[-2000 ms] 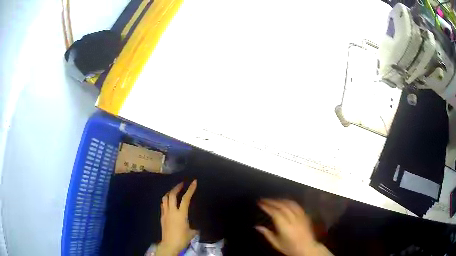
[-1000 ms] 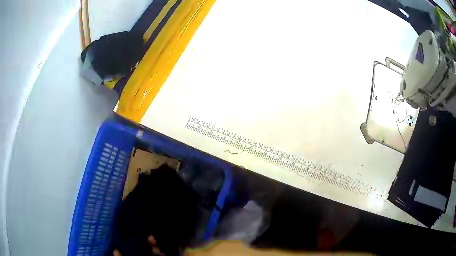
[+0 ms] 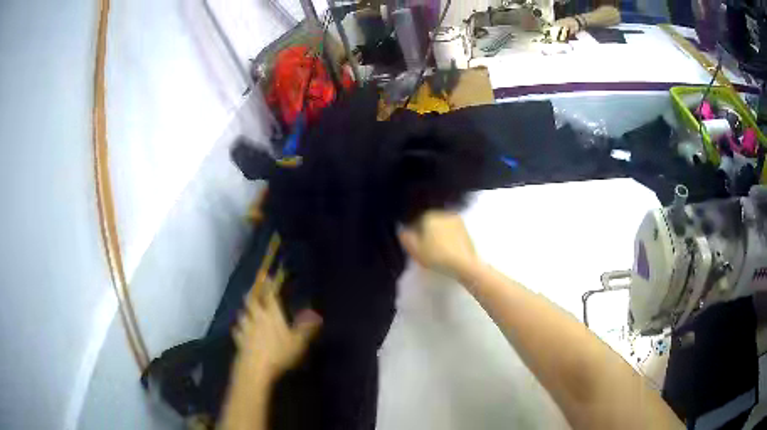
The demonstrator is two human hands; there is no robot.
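Note:
A large black fabric piece or bundle [image 3: 345, 277] lies lengthwise over the left part of the white table [image 3: 538, 243], blurred by motion at its far end. My right hand [image 3: 441, 243] is curled at its right edge and grips the cloth; its fingertips are partly hidden. My left hand [image 3: 273, 327] is at its left edge, blurred, with fingers spread and thumb against the cloth. I see no firm grip there.
The sewing machine head [image 3: 664, 269] stands at right, with black panels [image 3: 715, 361] below it. More black cloth [image 3: 521, 143] lies along the table's back. A green basket [image 3: 685, 105] holds thread cones. Another person's hand [image 3: 568, 27] is at a far table.
The view has turned up from the blue basket to the table. My hands have moved from the basket area to the tabletop, where a large black cloth now lies.

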